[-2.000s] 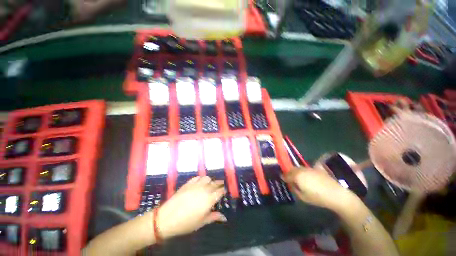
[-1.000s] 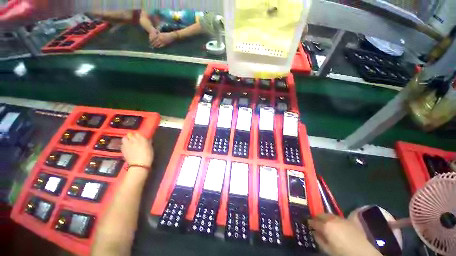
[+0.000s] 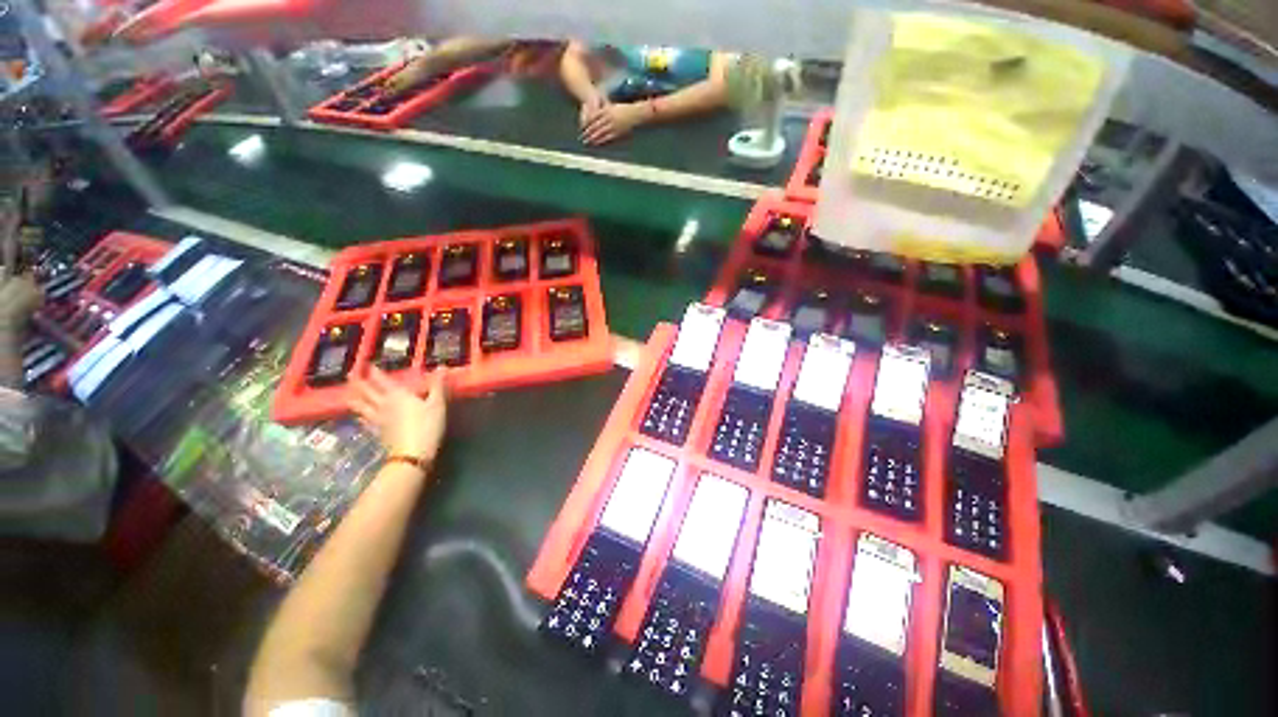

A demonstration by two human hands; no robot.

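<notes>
My left hand (image 3: 402,420) has its fingers spread at the near edge of a red tray (image 3: 484,373) holding closed flip phones (image 3: 499,321). That tray lies partly over the metal rail and the glossy green surface. My right hand is not in the picture. In front, a second red tray (image 3: 559,534) holds open flip phones in two rows. Most screens (image 3: 711,524) glow white; the near right phone's screen (image 3: 973,623) is dark. Their keypads (image 3: 803,458) point towards me.
A third red tray (image 3: 1046,367) of phones lies behind, partly under a hanging plastic bin (image 3: 827,210) with a yellow sheet. A filmed printed sheet (image 3: 280,511) lies left. Another person's sleeve (image 3: 56,469) is at far left; another person's hands (image 3: 608,119) rest across the line. A red pen (image 3: 1062,672) lies right.
The tray of closed phones has moved forward and turned, from the bench onto the rail, with my left hand at it. The view has swung left; my right hand has left the picture.
</notes>
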